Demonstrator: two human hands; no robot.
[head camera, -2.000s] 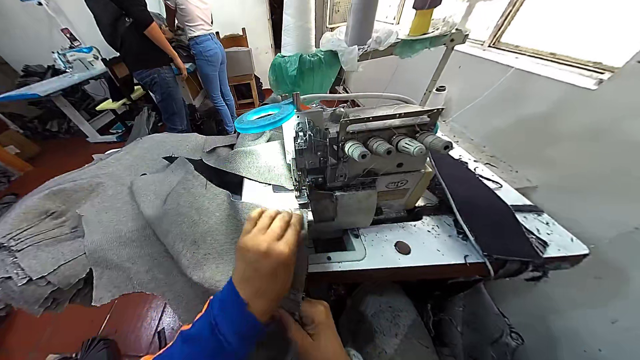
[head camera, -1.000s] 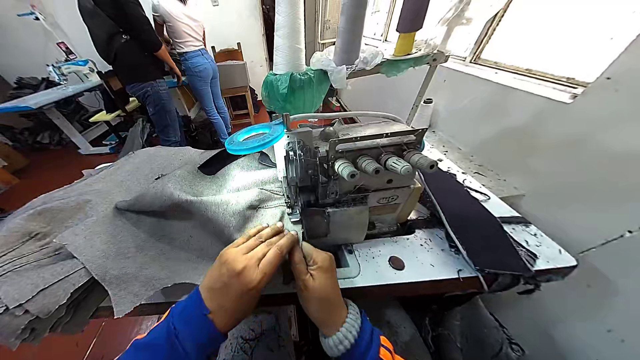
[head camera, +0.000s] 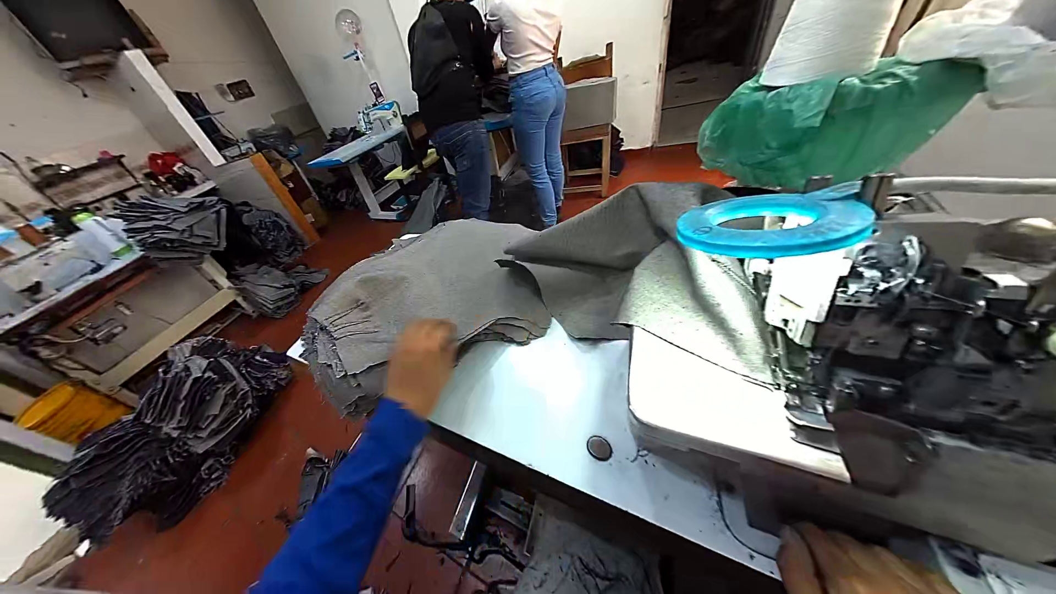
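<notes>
My left hand (head camera: 422, 367), in a blue sleeve, lies at the near edge of a stack of grey fabric pieces (head camera: 412, 280) on the left of the white machine table (head camera: 536, 404); its fingers are blurred. Low at the right, my right hand (head camera: 850, 561) rests by the table's front edge, below the overlock sewing machine (head camera: 924, 330), its fingertips partly hidden. A loose grey fabric piece (head camera: 701, 289) runs from the stack up to the left side of the machine's needle area. A blue ring (head camera: 775, 224) sits at the top of the machine head.
Thread cones wrapped in green plastic (head camera: 833, 124) stand behind the machine. Bundles of dark fabric (head camera: 198, 404) lie on the red floor at left, near a yellow bucket (head camera: 70, 410). Two people (head camera: 532, 107) stand at a far table beside a wooden chair (head camera: 590, 124).
The view has swung left and closer. My left hand has moved from beside the presser foot to the fabric stack. My hands, close together before, are now far apart.
</notes>
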